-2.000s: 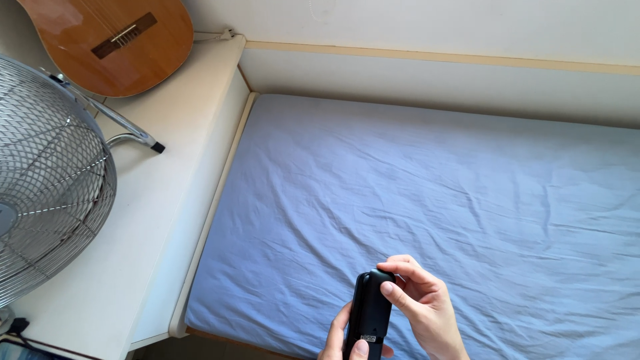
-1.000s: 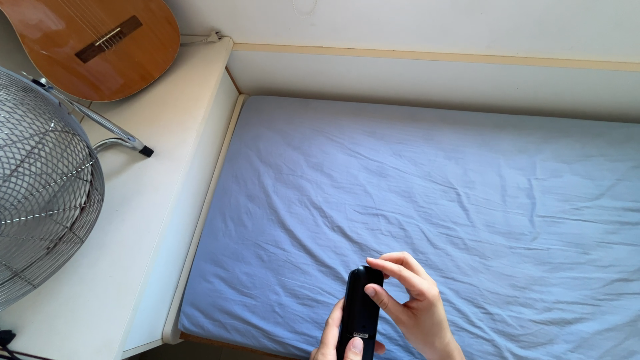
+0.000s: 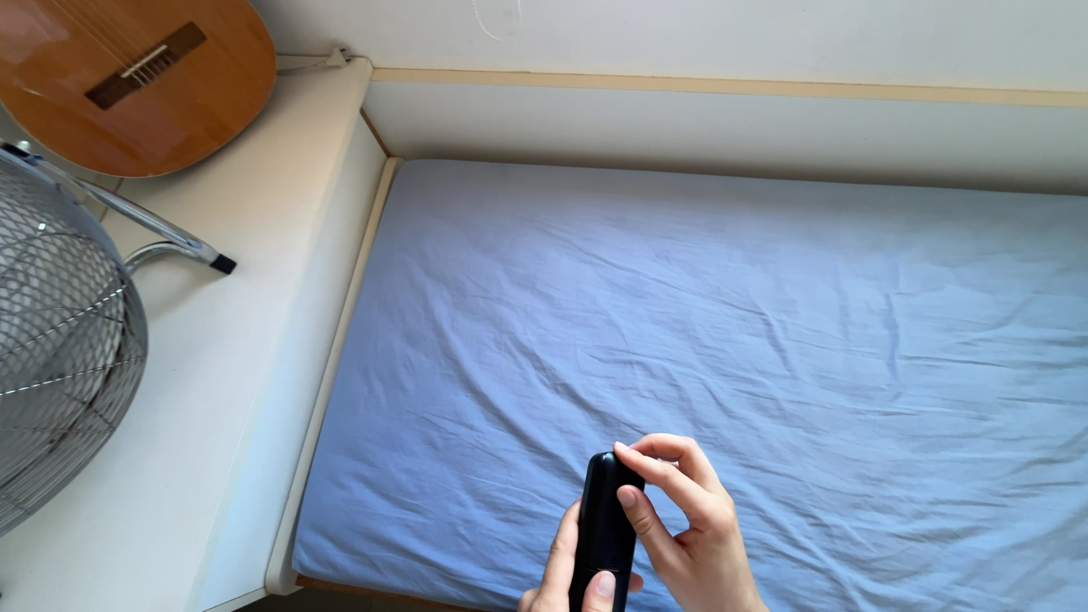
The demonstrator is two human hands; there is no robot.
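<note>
A slim black handheld device [image 3: 605, 518], perhaps a remote control, is held upright at the bottom of the view. My left hand [image 3: 568, 565] grips its lower part, with the thumb on the face toward me and fingers around both sides. The fingertips of my right hand [image 3: 688, 518] touch the top right end, the index finger at the top edge and the thumb a little below on the side. The device's lower end runs out of view. Behind both hands lies a mattress with a blue fitted sheet [image 3: 544, 340].
A metal-caged fan [image 3: 68, 357] stands at the left on a white surface [image 3: 212, 357]. An acoustic guitar [image 3: 195, 102] lies at the upper left, near a cable plug [image 3: 337, 58]. A white panel [image 3: 680, 127] runs behind the mattress.
The right fingers have shifted slightly on the device's top end. The device is turned a little, and the label-like patch seen on it earlier no longer shows. The left hand keeps its grip.
</note>
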